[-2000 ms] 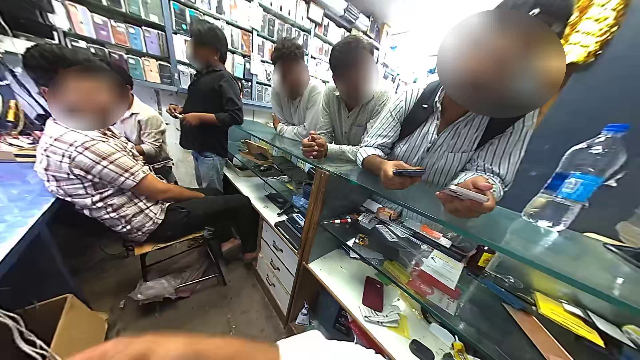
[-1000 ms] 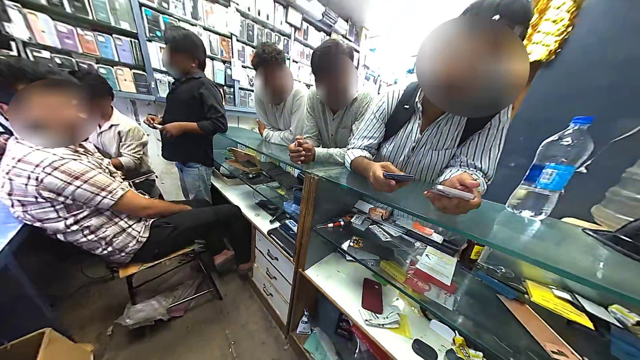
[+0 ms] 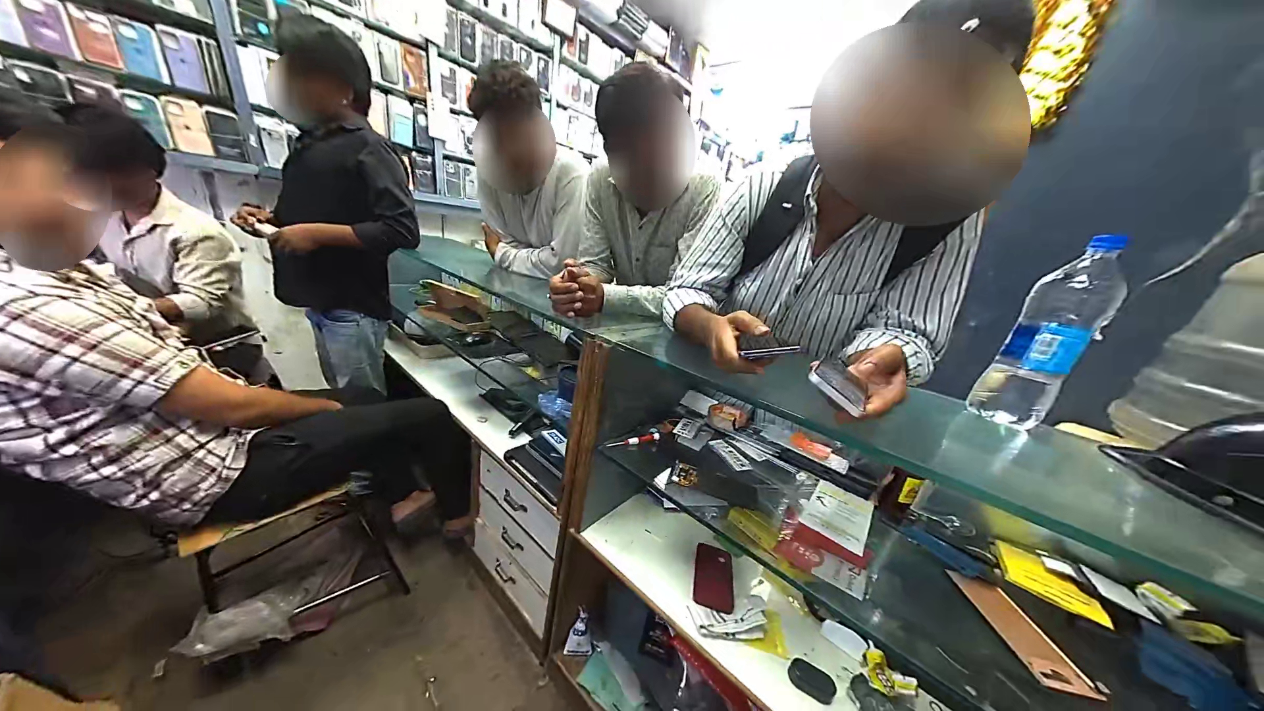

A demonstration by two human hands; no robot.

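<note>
Neither my left hand nor my right hand shows in the view. Ahead stands a glass-topped counter (image 3: 918,434). A plastic water bottle (image 3: 1047,341) with a blue cap stands upright on it at the right. Across the counter a person in a striped shirt holds a dark smartphone (image 3: 770,351) in one hand and a light-edged smartphone (image 3: 839,383) in the other. Under the glass lie a screwdriver (image 3: 632,438), a small circuit board (image 3: 683,475), papers and packets. A dark red phone or case (image 3: 713,578) rests on the white lower shelf, beside a crumpled striped cloth or paper.
A person in a checked shirt sits on a stool (image 3: 267,518) at the left, legs stretched toward the white drawers (image 3: 513,538). Other people lean on the counter or stand behind. Shelves (image 3: 148,89) of phone cases line the wall. A plastic bag (image 3: 242,622) lies under the stool.
The forearm and light sleeve at the bottom edge two seconds ago are out of view. The view has turned to the right. The person in the striped shirt still holds both phones.
</note>
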